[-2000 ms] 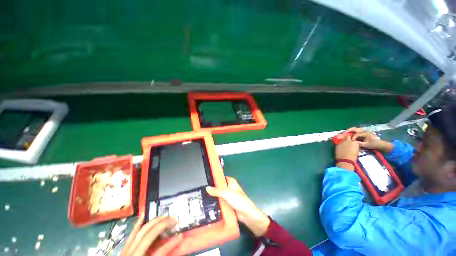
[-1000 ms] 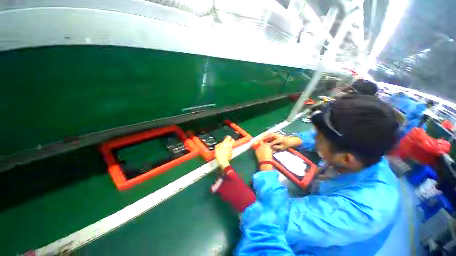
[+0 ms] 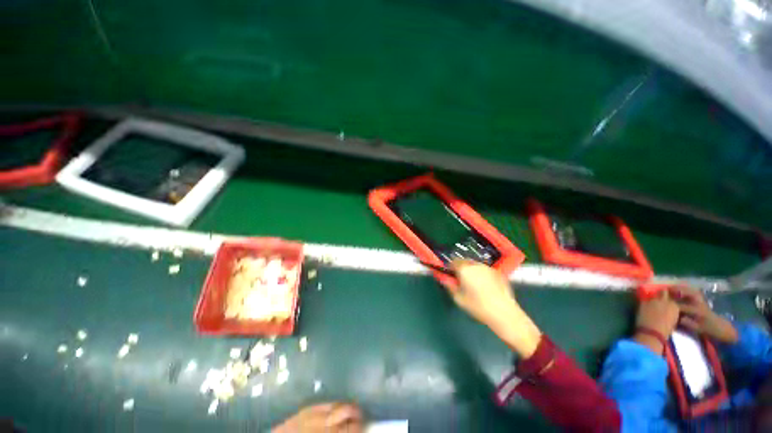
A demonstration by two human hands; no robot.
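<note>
A black tablet unit (image 3: 446, 227) lies in an orange-red frame (image 3: 398, 227), tilted across the conveyor's near edge and the white strip. My right hand (image 3: 484, 296), in a maroon sleeve, grips the near end of this frame. My left hand (image 3: 326, 418) is cut off by the bottom edge, beside a white sheet (image 3: 388, 426); whether it holds anything is hidden. A red parts bin (image 3: 206, 296) full of cream pieces (image 3: 261, 289) stands left of centre. More cream pieces (image 3: 237, 372) lie in a loose pile below it.
A white frame (image 3: 127, 196) and a red frame (image 3: 38, 173) with units lie on the conveyor at left. Another orange-red frame (image 3: 592, 263) lies right of my hand. At far right a blue-sleeved person's hands (image 3: 669, 315) work at a framed tablet (image 3: 696, 365).
The view has swung back left and down from the neighbour. My right hand has moved from a frame farther along the conveyor to the tilted one. My left hand now shows at the bottom.
</note>
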